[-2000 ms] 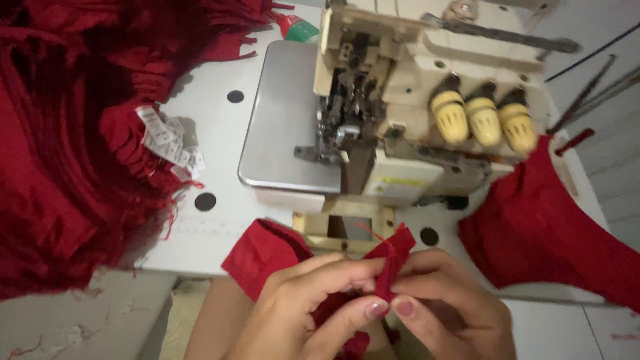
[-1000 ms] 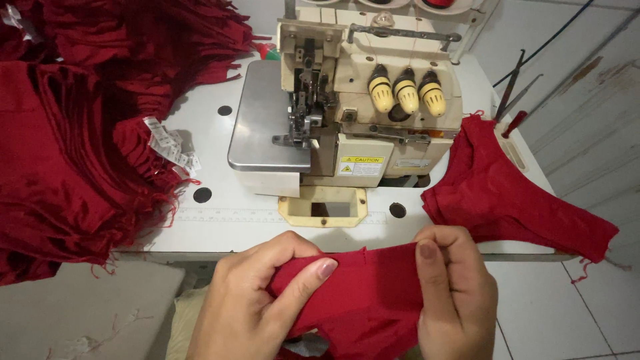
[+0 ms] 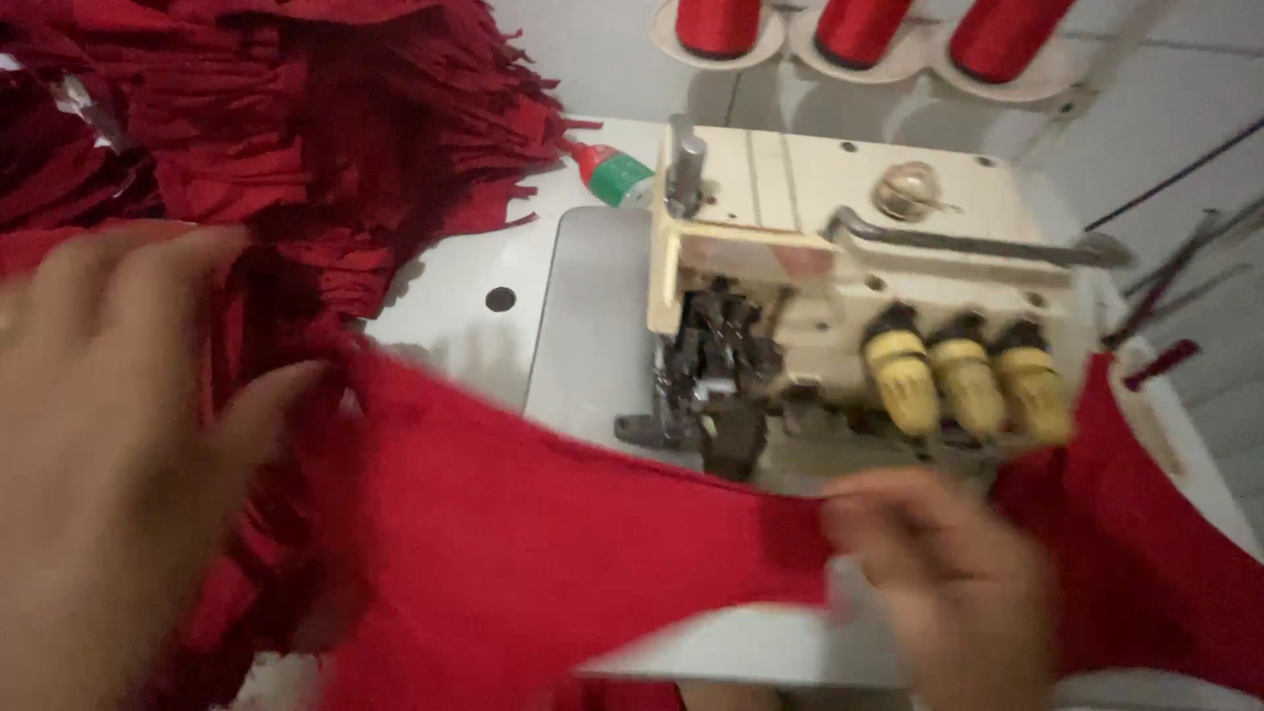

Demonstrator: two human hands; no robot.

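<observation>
My right hand [image 3: 938, 573] pinches one end of a red cut fabric piece [image 3: 553, 533], which stretches leftward in front of an overlock sewing machine [image 3: 849, 286]. My left hand [image 3: 128, 425], blurred, is over the piece's far left side and a big heap of red fabric pieces [image 3: 326, 118]; its thumb stands apart from the fingers, and whether it touches the cloth cannot be told. The machine's presser foot area [image 3: 716, 375] has no cloth visible in it. Another red garment piece [image 3: 1096, 553] lies to the right of the machine, partly behind my right hand.
A small green and red bottle [image 3: 614, 176] lies between the heap and the machine. Red thread cones [image 3: 716, 25] stand on holders behind. Yellow tension knobs [image 3: 904, 380] face me. Dark thin tools [image 3: 1170, 267] stick up at the machine's right.
My hands have moved apart; the left is now over the heap side. The fabric piece, held bunched and then between both hands, is now spread out wide. The view has shifted.
</observation>
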